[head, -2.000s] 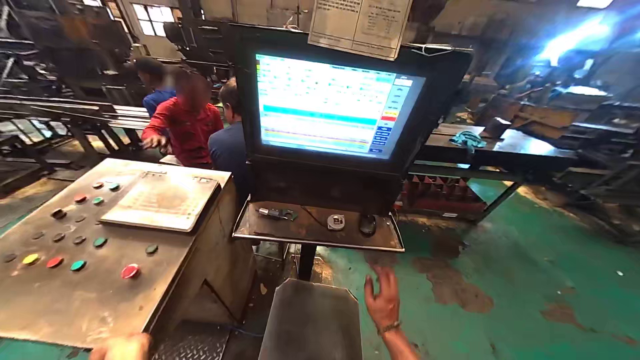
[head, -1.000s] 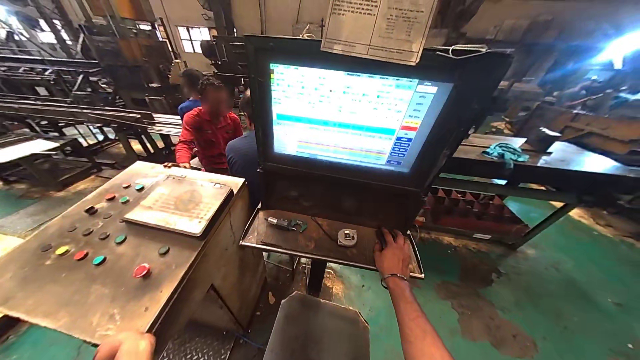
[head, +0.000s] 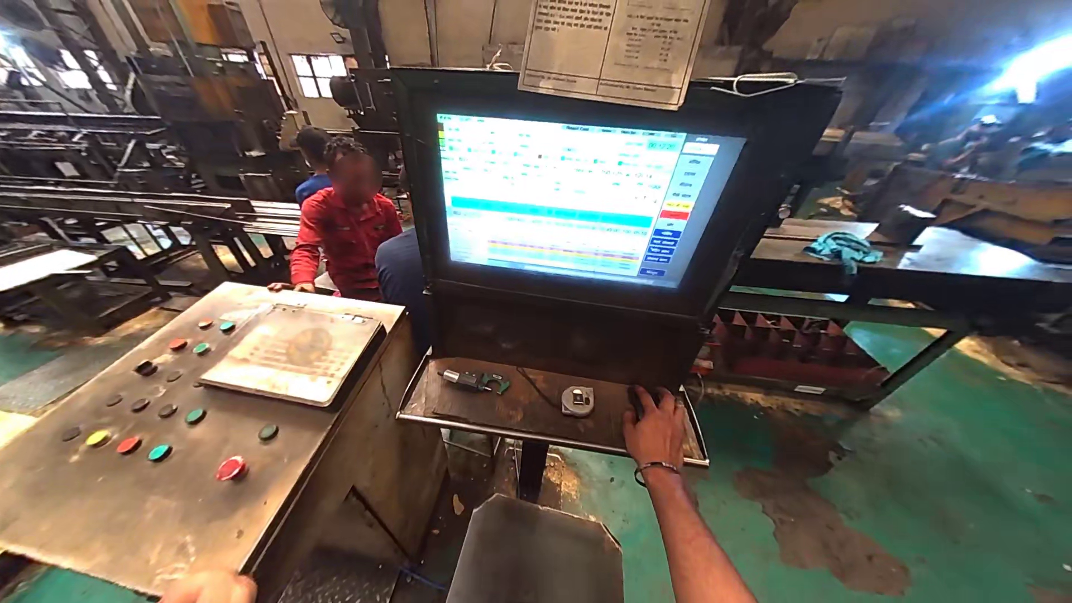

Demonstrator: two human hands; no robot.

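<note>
My right hand (head: 656,429) is closed over a black computer mouse (head: 638,400) at the right end of a narrow metal shelf (head: 536,437). A lit monitor (head: 578,201) in a black housing stands above the shelf. Left of the mouse lie a tape measure (head: 578,401) and a green-framed micrometer (head: 475,381). At the lower left edge, my left hand (head: 209,587) rests at the near edge of a control panel (head: 167,502) with coloured push buttons; its fingers are mostly out of view.
A metal stool (head: 538,553) stands below the shelf. Behind the panel is a person in a red shirt (head: 347,239), with others near. On the right, a workbench (head: 963,251) holds a teal cloth (head: 844,249). A printed sheet (head: 611,50) hangs over the monitor.
My right hand, earlier in the air below the shelf, has moved up onto the mouse. The person in red has lowered an outstretched arm to the panel's far edge.
</note>
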